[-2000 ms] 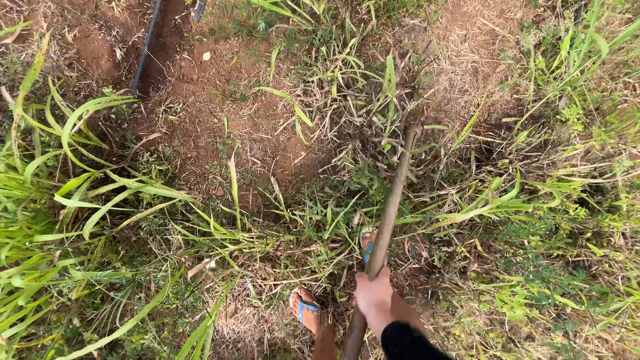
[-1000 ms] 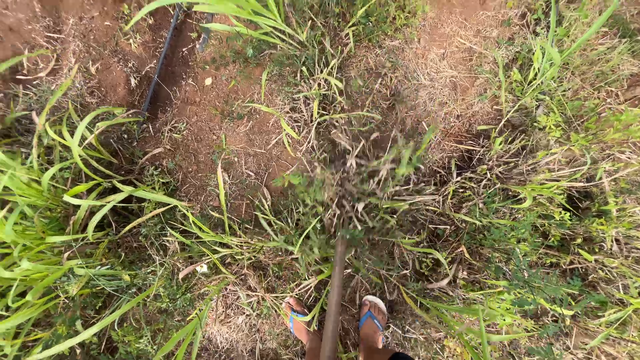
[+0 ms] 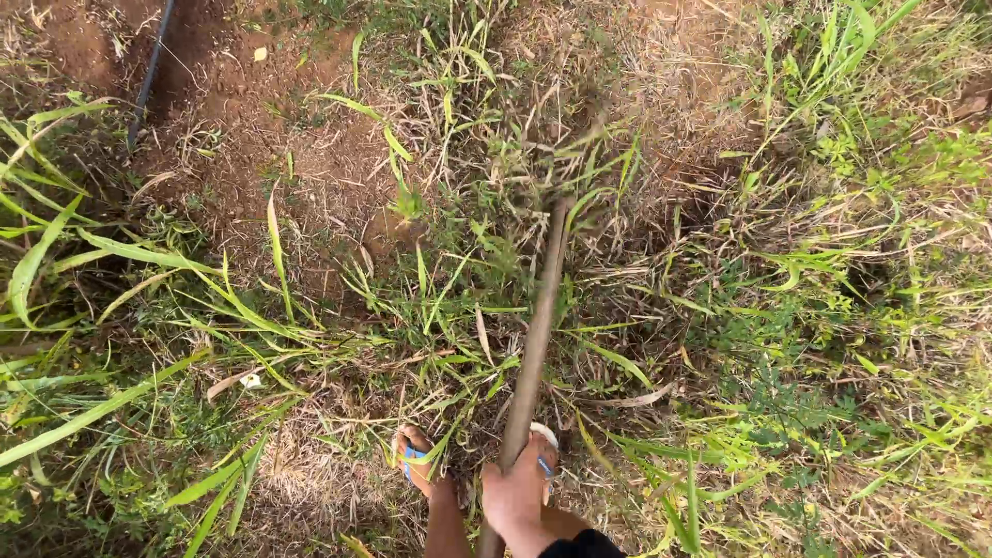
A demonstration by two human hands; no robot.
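A long wooden tool handle [image 3: 535, 349] runs from the bottom edge up to the middle of the view. My right hand [image 3: 513, 492], with a dark sleeve at its wrist, is closed around the lower part of the handle. Grass and weeds [image 3: 566, 167] lie around the far end of the handle, and whatever tool head is there is hidden or blurred. My left hand is not in view.
My feet in blue-strapped sandals [image 3: 415, 459] stand on either side of the handle. A black pipe [image 3: 151, 74] lies on bare reddish soil [image 3: 310, 155] at the upper left. Long green grass [image 3: 139, 252] grows at the left, with more weeds [image 3: 806, 387] at the right.
One second ago my right hand was out of view; now it shows on the handle. The handle's far end was at the upper right two seconds ago, then lower among the weeds.
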